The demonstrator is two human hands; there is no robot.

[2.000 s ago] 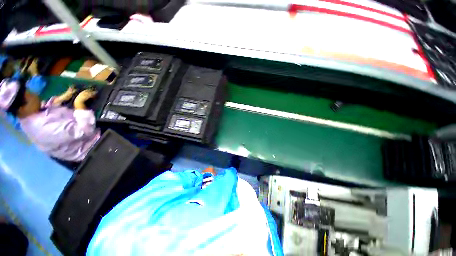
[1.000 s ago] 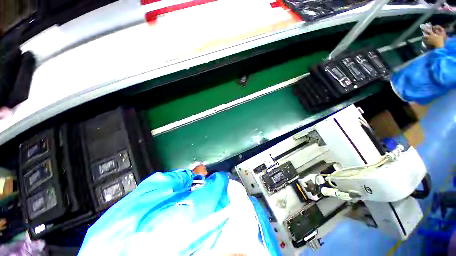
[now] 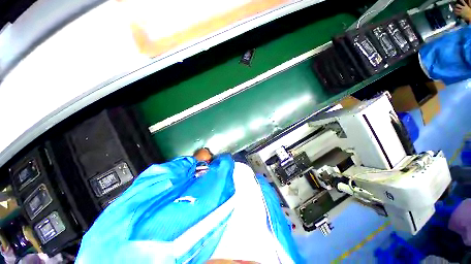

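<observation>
Part of a bare hand (image 3: 203, 154), which seems to be my left, shows past a blue sleeve at the belt's near edge. Its fingers are mostly hidden. My right hand cannot be made out. A black blister tray (image 3: 90, 139) on the left shows one silvery-dark part (image 3: 111, 179); my sleeve covers its lower end. On the right, the white machine (image 3: 379, 136) has a dark part in its upper fixture (image 3: 292, 167). The lower fixture (image 3: 316, 209) looks dark, its contents unclear. The machine head (image 3: 328, 178) stands beside them.
Another filled tray (image 3: 38, 198) lies far left. The green belt (image 3: 222, 131) carries a small dark part (image 3: 247, 56) and stacked filled trays (image 3: 387, 44). A white shelf (image 3: 103, 62) overhangs it. Another person's blue sleeve (image 3: 448, 55) is upper right, above a cardboard box (image 3: 429, 105).
The view has swung right, bringing the whole machine and the far tray stack into sight. The visible hand stays near the belt's edge. The other person's arm remains beside the far trays.
</observation>
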